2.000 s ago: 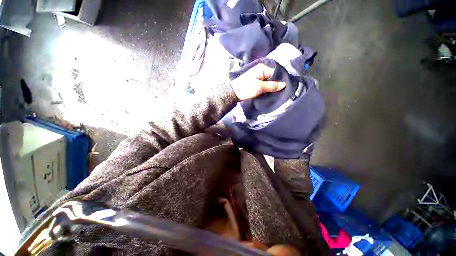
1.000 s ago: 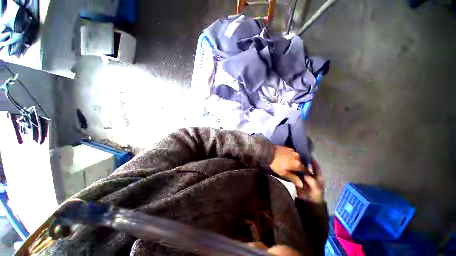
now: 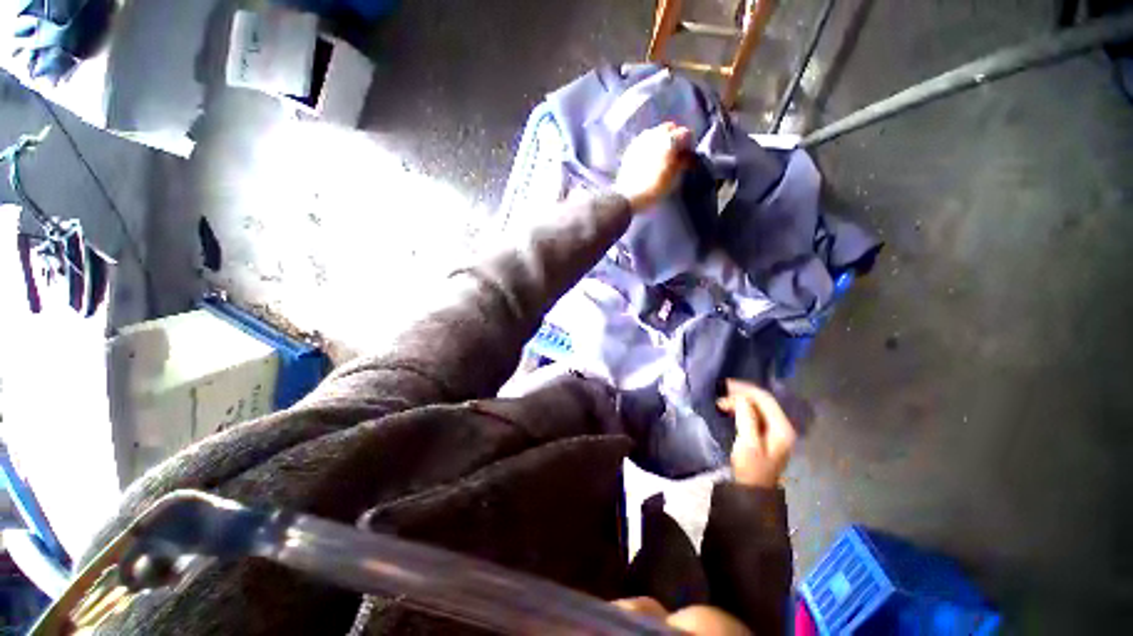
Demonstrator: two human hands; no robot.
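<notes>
A heap of blue-grey garments (image 3: pixel 783 205) with lighter panels fills a blue crate (image 3: pixel 840 288), whose edges show at its sides. My left hand (image 3: pixel 655 164) is at the upper part of the heap, its fingers closed on the cloth of a dark grey garment. My right hand (image 3: pixel 758 432) is at the lower right of the heap, fingers bent and touching the cloth's edge; whether it grips is unclear. A small pale label shows on the dark cloth between the hands.
A wooden stool or frame (image 3: pixel 702 60) and a pale metal tube (image 3: pixel 957 85) are behind the crate. Another blue crate (image 3: pixel 895 584) is at lower right. White boxes (image 3: pixel 267 56) and a white-topped table (image 3: pixel 143 75) are at left.
My hands were together at the near end of the heap and are now apart. My left hand has reached up over the heap onto cloth. The crate appears slightly lower and further right.
</notes>
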